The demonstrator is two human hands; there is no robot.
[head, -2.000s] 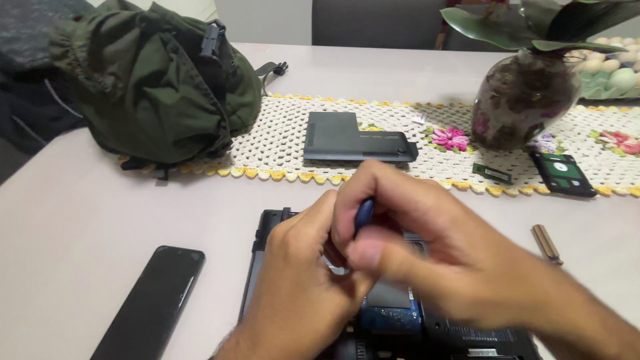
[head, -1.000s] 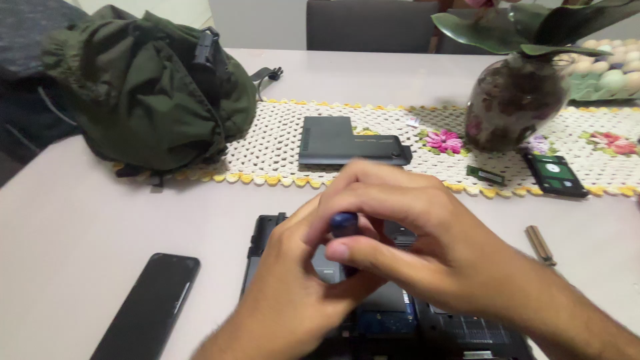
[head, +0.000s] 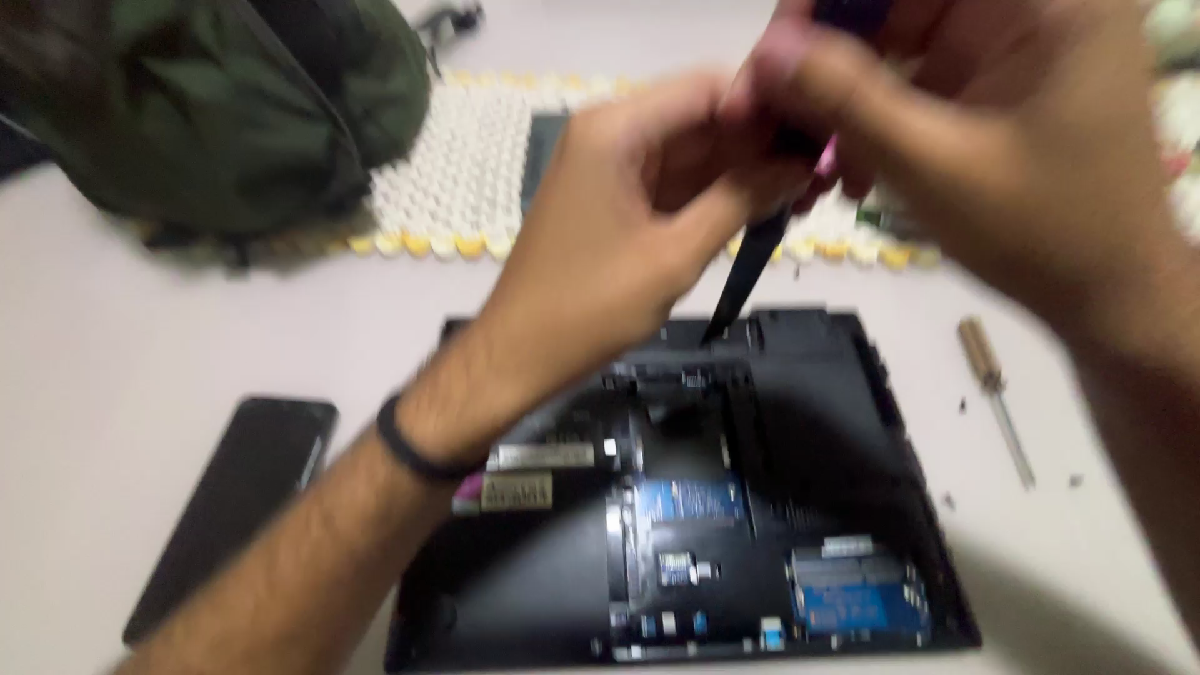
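Note:
An opened laptop base (head: pixel 534 572) lies underside up, its bays and blue circuit boards exposed. Above its far edge, my right hand (head: pixel 956 122) grips a dark blue handle (head: pixel 848 14), blurred by motion. My left hand (head: pixel 628 206) is raised beside it, its fingers around a dark, narrow piece (head: pixel 747 277) that slants down to the laptop's far edge. Whether this piece and the blue handle are one tool cannot be told. Fingers hide where they meet.
A black smartphone (head: pixel 234 506) lies at the left. On the right are a screwdriver (head: pixel 996 398) and several tiny screws (head: pixel 1075 481). Behind stand a green backpack (head: pixel 234 122) and a crocheted runner (head: pixel 459 159) with a dark cover (head: pixel 544 150), partly hidden by my left hand.
Both hands have risen from over the laptop towards its far side, uncovering its bays. The dark slanting piece now shows below my fingers. The view has tilted down and come closer.

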